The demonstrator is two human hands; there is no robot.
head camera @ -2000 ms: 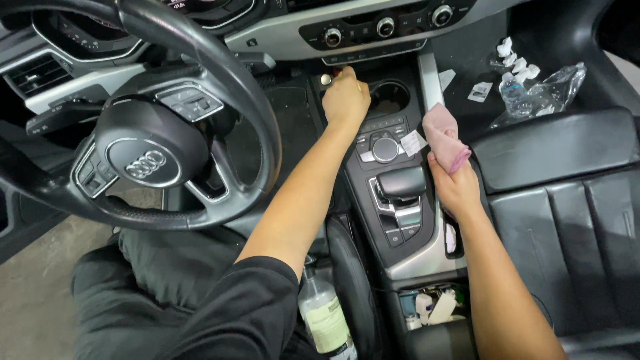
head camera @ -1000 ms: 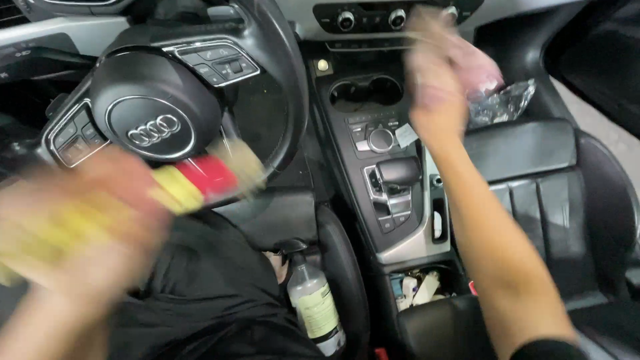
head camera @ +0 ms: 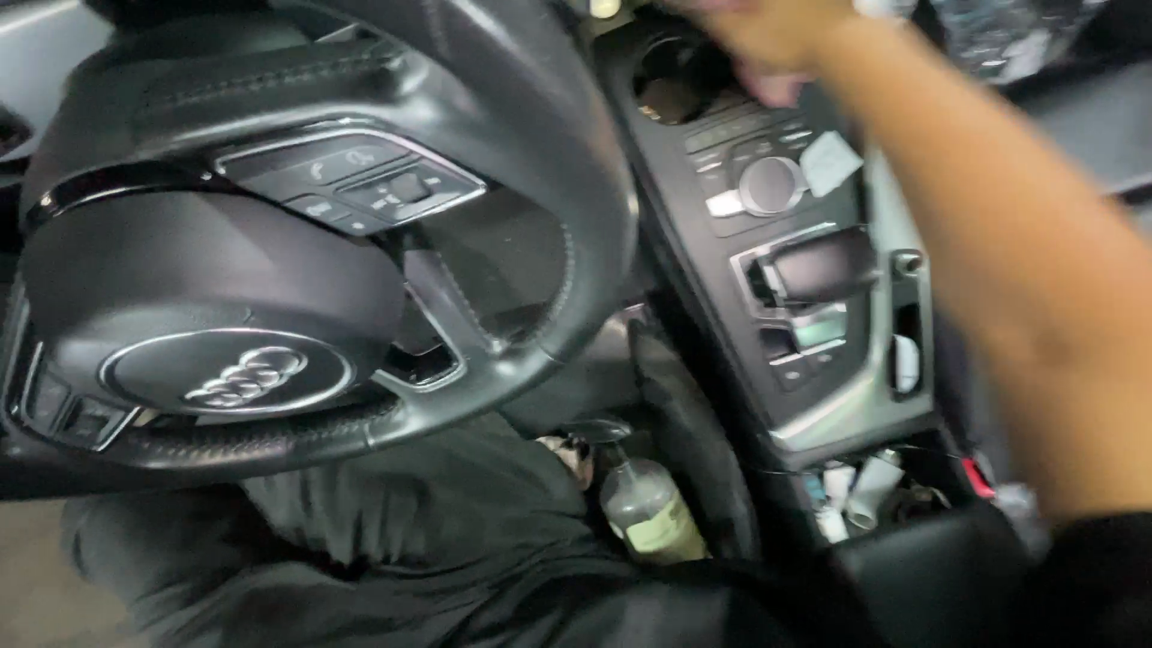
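At the top edge, my right hand (head camera: 765, 36) is blurred and partly cut off, over the cup holders (head camera: 661, 81) of a car's centre console. A bit of pink cloth (head camera: 778, 87) shows beneath this hand, which appears closed on it; the fingers are hard to make out. Just below lie the round control knob (head camera: 770, 185) and a small white paper piece (head camera: 830, 164) beside it. The gear selector (head camera: 823, 265) is farther down the console. My left hand is out of view.
An Audi steering wheel (head camera: 598, 207) fills the left side. A clear bottle (head camera: 643, 504) with a pale label stands beside the driver's seat. Small items (head camera: 873, 486) fill the compartment behind the selector. Clear plastic wrapping (head camera: 999, 40) lies at the top right.
My left hand, blurred near the wheel with a yellow and red thing one second ago, has left the view. My right hand is now over the cup holders. The view has moved closer to the wheel.
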